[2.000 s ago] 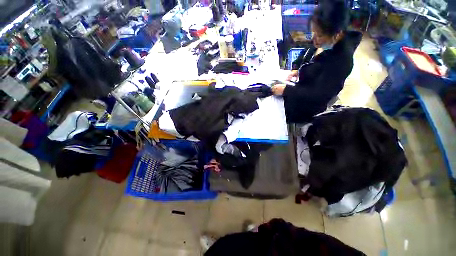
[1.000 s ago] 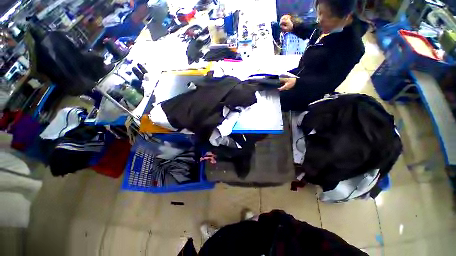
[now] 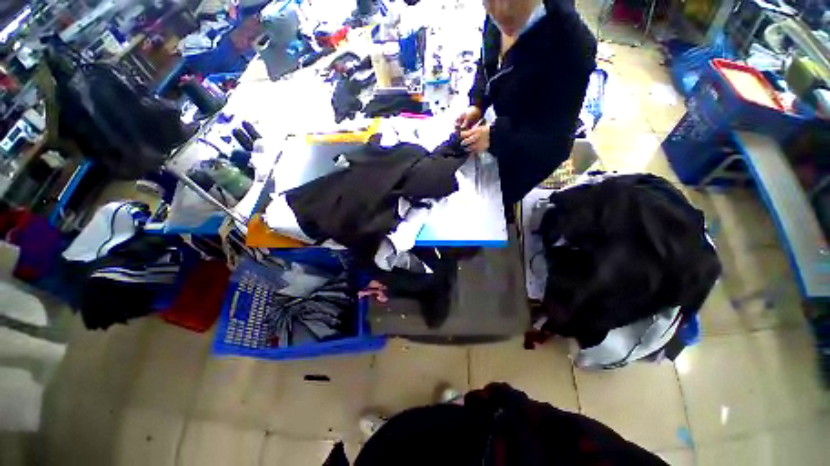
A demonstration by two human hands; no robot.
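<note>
Neither of my hands is in view; only my dark clothing and parts of my shoes show at the bottom edge. In front of me, dark garment pieces (image 3: 373,187) with white parts lie on the white sewing table (image 3: 473,214) and hang over its blue front edge. Another person in dark clothes (image 3: 537,100) stands at the table's right side, with both hands at the far end of the dark cloth. A board with orange-yellow edges (image 3: 314,159) lies partly under the cloth.
A blue crate (image 3: 241,314) with grey-striped pieces stands on the floor below the table. A large black-and-white bundle heap (image 3: 628,255) stands at the right. A narrow bench (image 3: 783,205) and a red-rimmed tray (image 3: 748,85) are farther right. A dark scrap (image 3: 317,378) lies on the tiles.
The other person has straightened up and moved left, and both hands are now together at the cloth. One hand was raised away from it a second ago. The view has shifted slightly.
</note>
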